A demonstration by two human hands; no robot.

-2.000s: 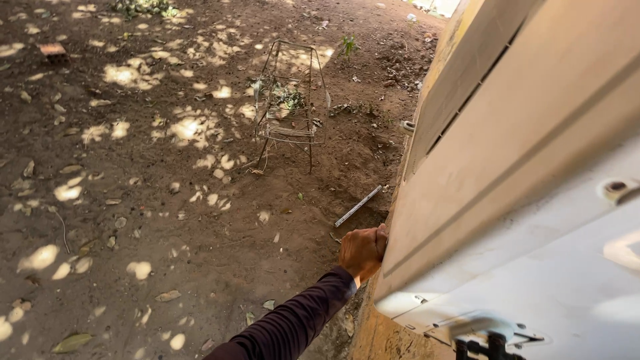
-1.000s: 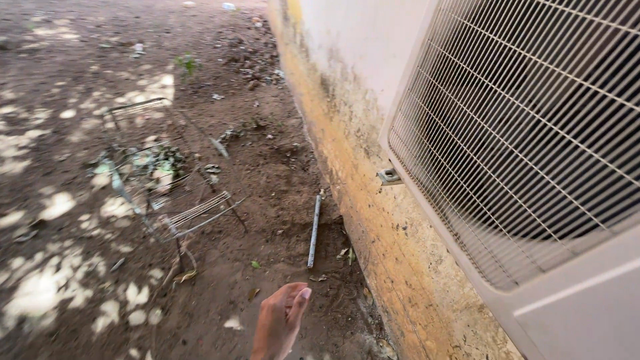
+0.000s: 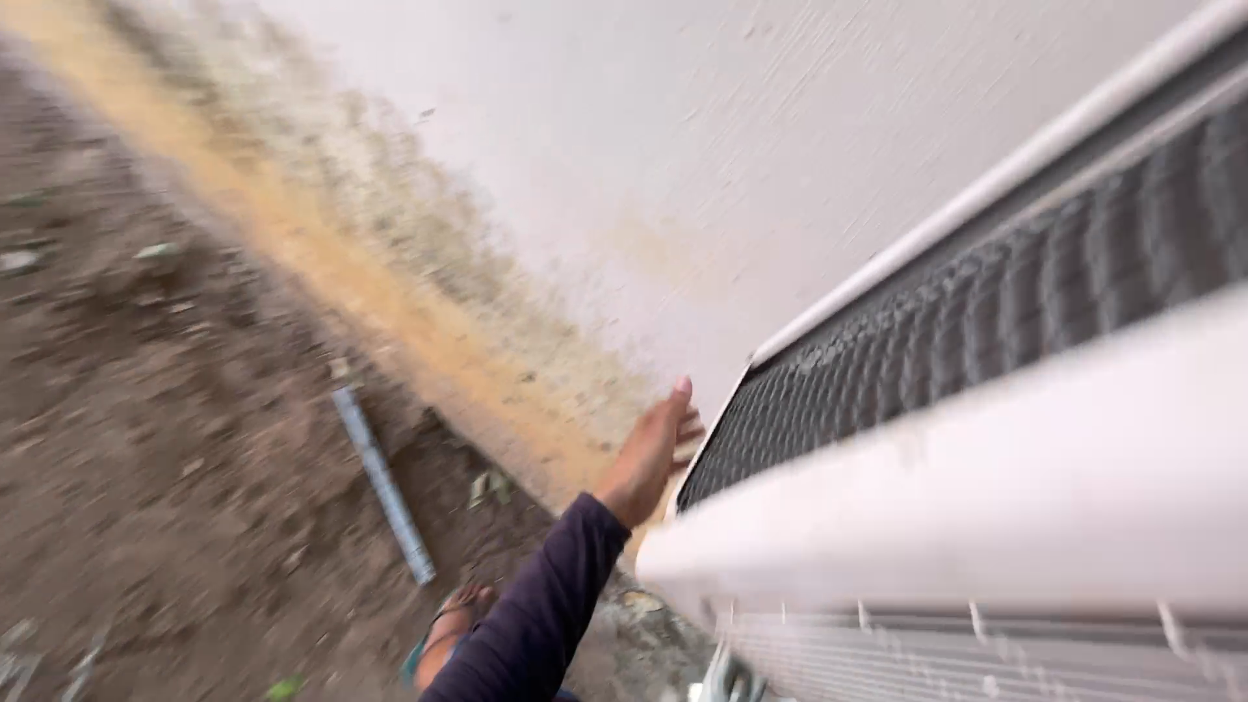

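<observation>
My left hand, in a dark long sleeve, reaches up beside the end of an air conditioner's outdoor unit. Its thumb points up and its fingers are spread toward the unit's dark finned coil; whether the fingertips touch the casing I cannot tell. No object shows in this hand. The unit's white casing fills the lower right, with part of its front grille at the bottom edge. My right hand is out of view.
A white wall with a stained yellow base band runs diagonally behind the unit. A grey metal bar lies on the dirt ground. My sandalled foot stands near its lower end.
The view has swung from the unit's front to its side and the wall behind. My left hand, low over the ground a second ago, is now beside the unit's coil.
</observation>
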